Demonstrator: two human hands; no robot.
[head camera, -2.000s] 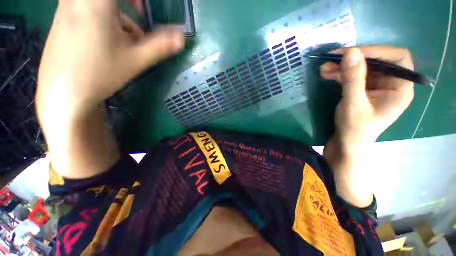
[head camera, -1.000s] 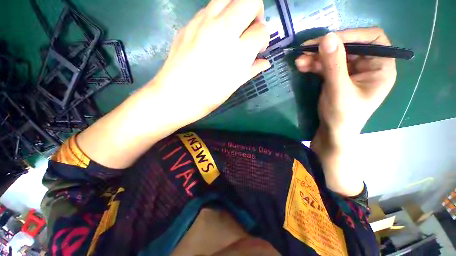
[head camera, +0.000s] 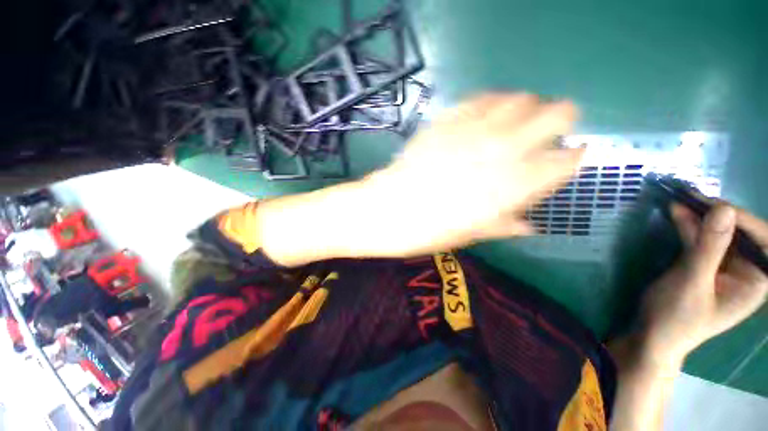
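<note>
My left hand (head camera: 472, 181) is blurred, palm down with its fingers spread, and covers the left part of the backing sheet. No frame shows in it. The pale backing sheet (head camera: 573, 245) lies flat, with rows of small dark adhesive pieces (head camera: 581, 202) right of my left hand. My right hand (head camera: 707, 282) holds the black tweezers (head camera: 692, 200) like a pen. Their tips point at the sheet's right part; whether they grip a piece cannot be told.
A tangled pile of black plastic frames (head camera: 324, 88) lies at the upper left on the green mat (head camera: 539, 50), close to my left wrist. Red bins (head camera: 116, 271) stand below the bench at the left. A thin pale line crosses the mat at the lower right.
The view has shifted left, showing more of the pile. The black frame seen in my left hand over the sheet is no longer visible, and its fingers have spread. My right hand still holds the tweezers.
</note>
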